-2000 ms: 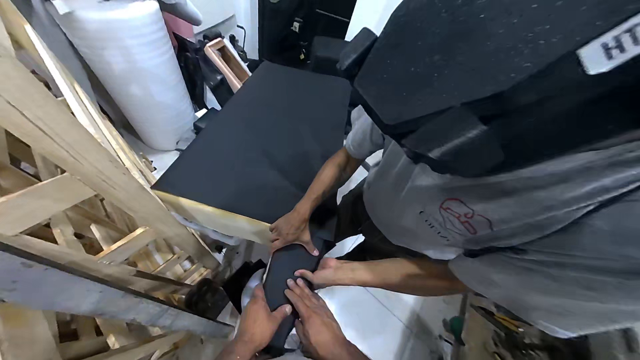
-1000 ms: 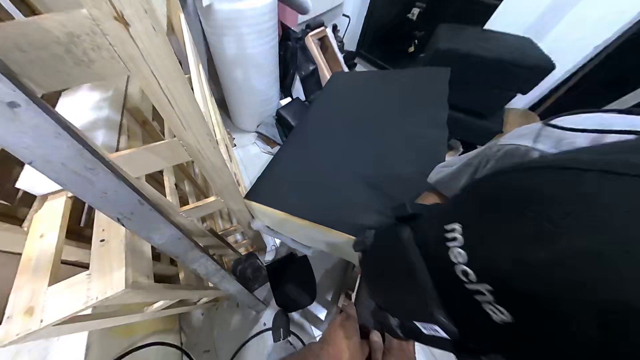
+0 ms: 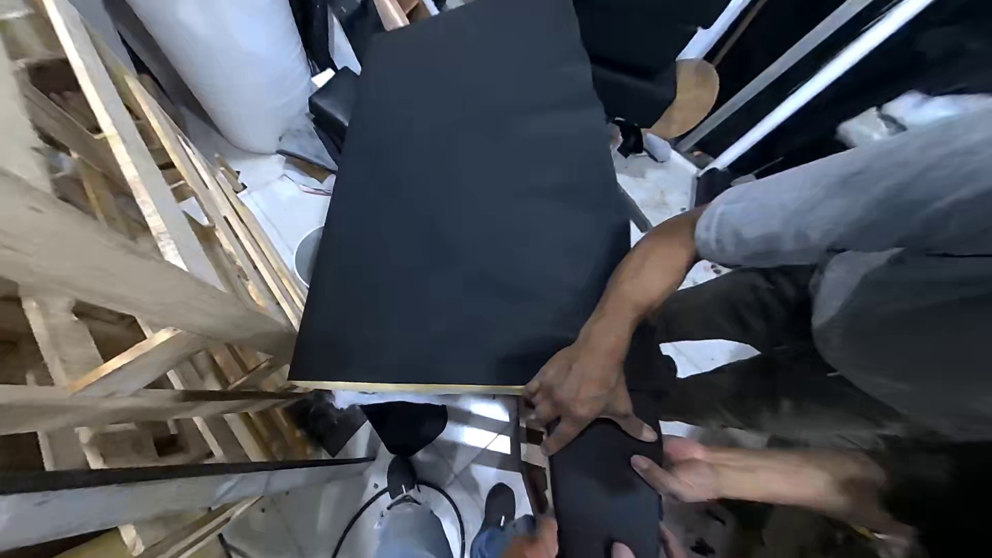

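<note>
A narrow black-covered padded piece (image 3: 604,488) lies at the bottom, right of centre. My left hand (image 3: 535,540) is at its left edge, and my right hand (image 3: 651,547) holds its near right part; both are cut off by the frame's bottom. A co-worker's one hand (image 3: 585,391) presses on its far end, beside the corner of a large black-covered panel (image 3: 465,209). The co-worker's other hand (image 3: 682,471) pinches its right edge. The large panel has a pale strip along its near edge.
Wooden frames (image 3: 147,310) crowd the left side. A white wrapped roll (image 3: 232,70) stands behind them. A co-worker in a grey shirt (image 3: 845,186) leans in from the right. A black cable (image 3: 360,515) curves across the tiled floor near feet.
The co-worker's head and upper body, which covered much of the right side a second ago, have moved away, and both of the co-worker's hands now show. The view has shifted.
</note>
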